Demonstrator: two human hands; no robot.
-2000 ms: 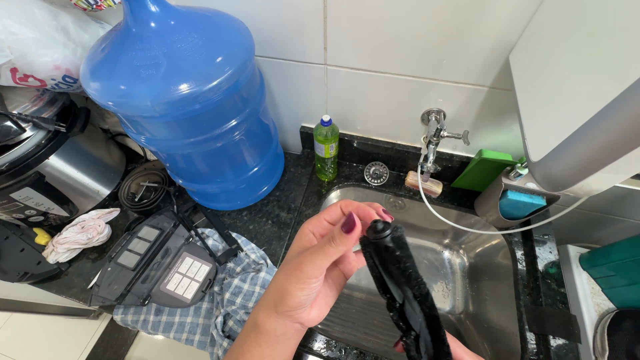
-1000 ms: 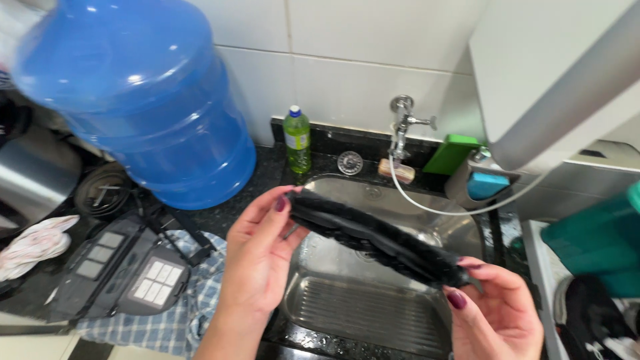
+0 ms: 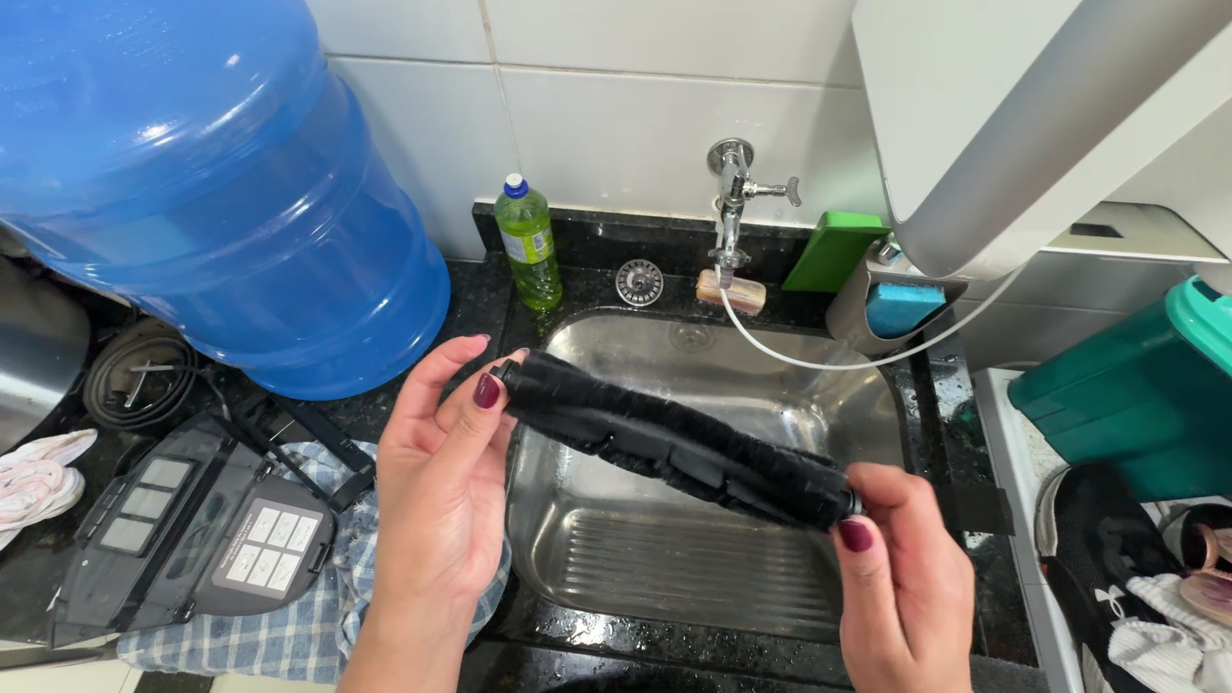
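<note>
A black bristled roller brush (image 3: 674,438) is held above the stainless steel sink (image 3: 616,597), slanting down to the right. My left hand (image 3: 448,462) pinches its upper left end between thumb and fingers. The lower right end is gripped by my right hand (image 3: 900,568), thumb toward the camera. Behind the brush a metal faucet (image 3: 733,207) comes out of the tiled wall, with a thin white hose hanging from it. A bar of soap (image 3: 731,292) lies under the faucet, beside a metal sink strainer (image 3: 639,282).
Left of the sink stand a large blue water jug (image 3: 289,212) and a green detergent bottle (image 3: 527,245). A dark plastic dustbin unit (image 3: 192,529) lies on a checkered cloth (image 3: 250,640). At right are a holder with a blue sponge (image 3: 903,308), a teal bin (image 3: 1126,385) and a black shoe (image 3: 1107,539).
Two seconds ago the brush pointed steeply down toward the camera; it now lies more crosswise between both hands. My right hand, mostly out of frame then, now shows at its right end.
</note>
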